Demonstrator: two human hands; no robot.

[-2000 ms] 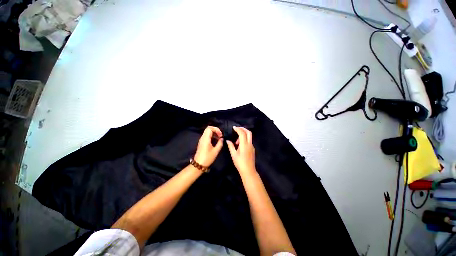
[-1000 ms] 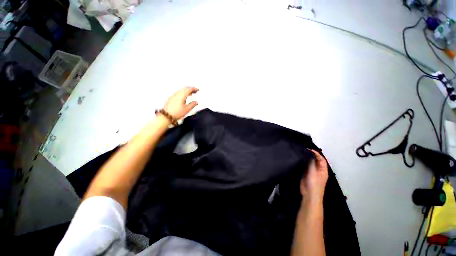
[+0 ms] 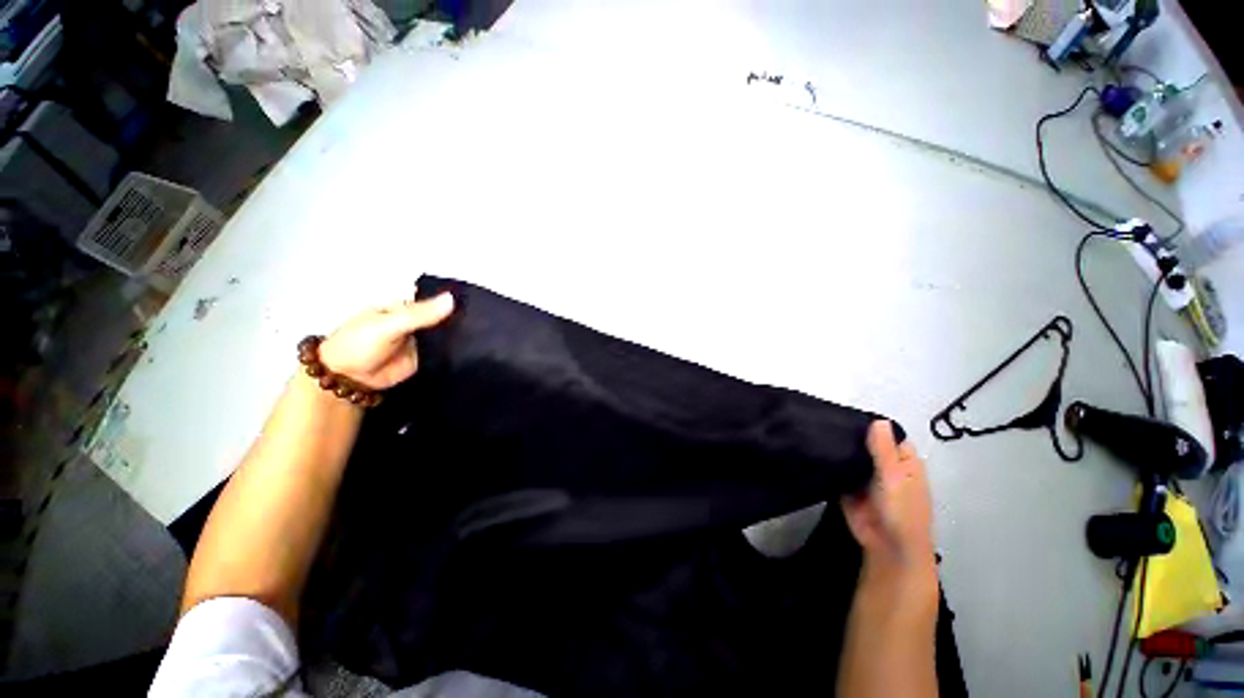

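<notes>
The black coat lies over the near part of the white table. Its far edge is stretched nearly straight between my hands, slanting down to the right. My left hand, with a beaded bracelet on the wrist, pinches the edge's left corner, thumb on top. My right hand grips the right end of the same edge, thumb on top and fingers partly hidden. An oval opening beside my right hand shows the white table through it. The coat's near part runs out of the picture.
On the white table, a black hanger lies right of the coat. Beyond it are a black hair dryer, a black cone, yellow cloth, cables and a socket strip. A plastic crate stands at far left.
The coat's far edge has gone from slack to stretched. My left hand, empty and in the air a second ago, has taken hold of its left corner. My right hand keeps its hold.
</notes>
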